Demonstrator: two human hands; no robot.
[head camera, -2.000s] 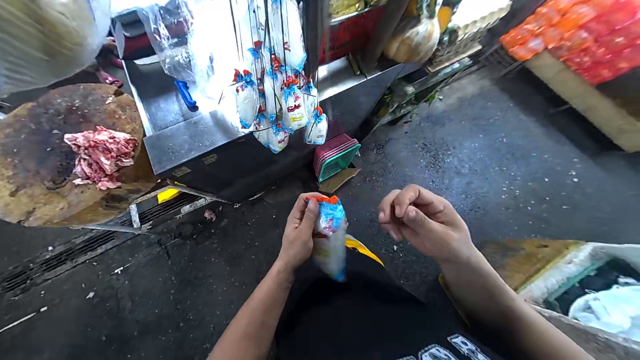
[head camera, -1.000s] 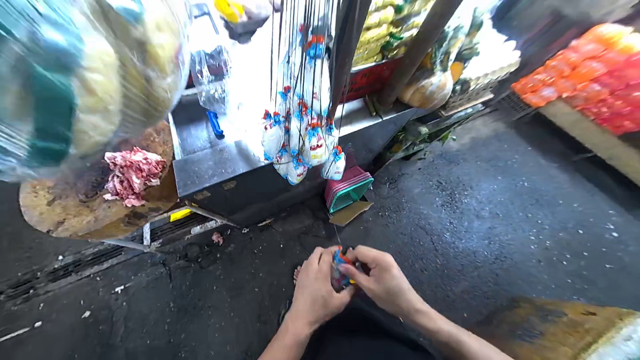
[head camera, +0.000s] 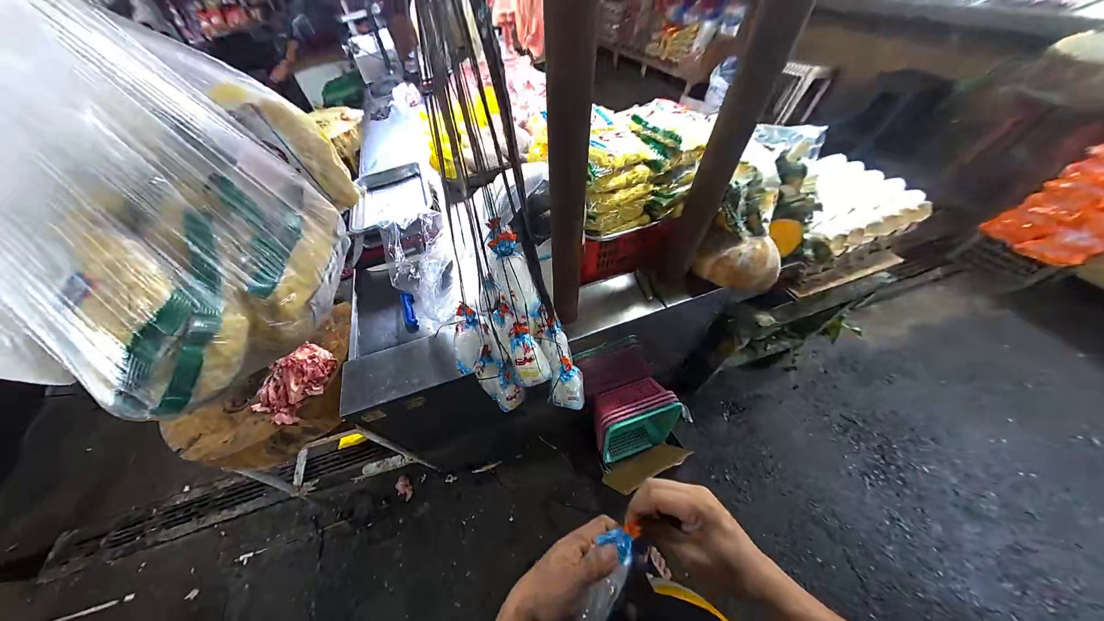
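A small clear plastic bag with a blue and orange gathered neck (head camera: 614, 545) is at the lower middle. My left hand (head camera: 565, 569) grips it just below the neck. The fingers of my right hand (head camera: 690, 526) are pinched together at the orange tip; whether they hold the tip or something thin is hidden. Beyond my hands, several similar tied bags (head camera: 528, 354) with white contents hang in a bunch on dark cords (head camera: 470, 129) in front of the metal counter.
A steel counter (head camera: 401, 375) lies ahead, with brown posts (head camera: 569, 164). Chopped meat (head camera: 295, 379) sits on a round wooden block (head camera: 233, 435). Large plastic-wrapped bags (head camera: 172, 233) hang at left. Stacked baskets (head camera: 638, 423), an egg tray (head camera: 871, 207) and orange net bags (head camera: 1052, 211) stand further right.
My right hand, apart from the bag two seconds ago, has come to its neck beside my left hand. The view has swung upward, showing more of the stall.
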